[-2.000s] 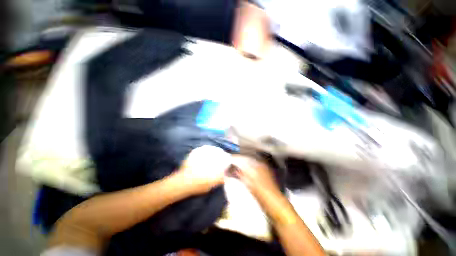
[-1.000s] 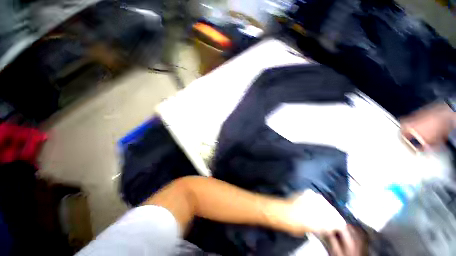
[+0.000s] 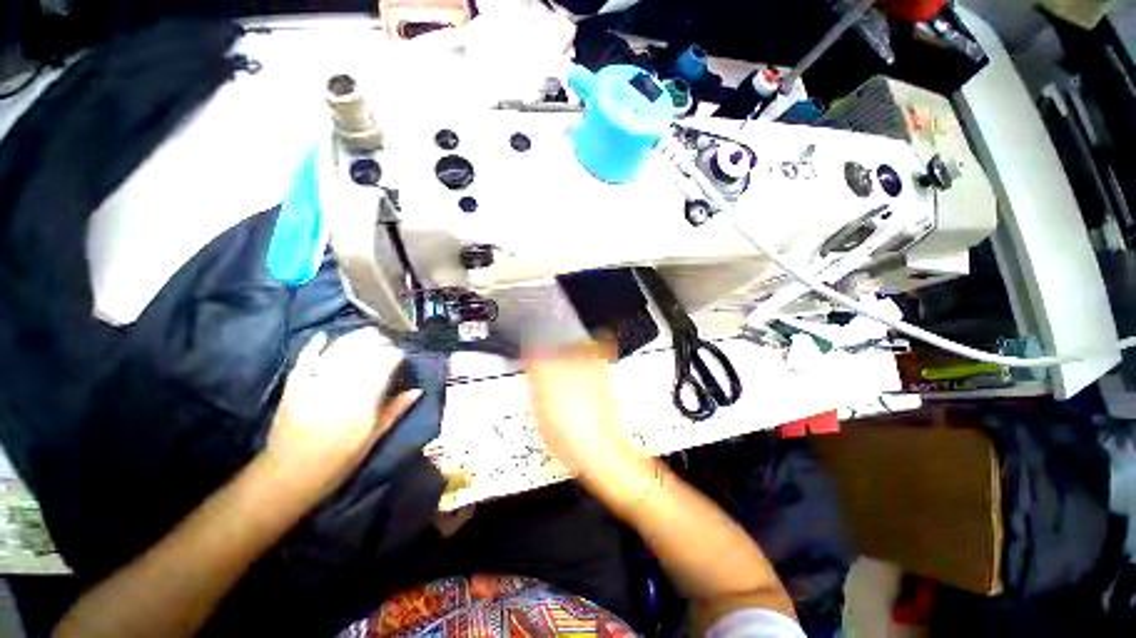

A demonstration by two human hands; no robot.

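The dark garment (image 3: 87,324) spreads over the left of the white table and the front edge, with a smoother blue-grey area (image 3: 231,312). My left hand (image 3: 336,393) is on the garment just left of the needle area (image 3: 455,318), fingers bent over a fold of it. My right hand (image 3: 557,339) is blurred, under the arm of the white sewing machine (image 3: 561,206), right of the needle area; its fingers are unclear, and whether it holds anything cannot be told.
Black scissors (image 3: 704,374) and a flat black rectangle (image 3: 610,312) lie right of my right hand. A light blue lamp body (image 3: 620,122) sits on the machine head. Its white flexible neck (image 3: 860,305) curves right. A cardboard box (image 3: 922,499) stands at lower right.
The view has swung from the left side back to the machine and is sharper. My hands, close together before, are now apart, the right one beside the needle area.
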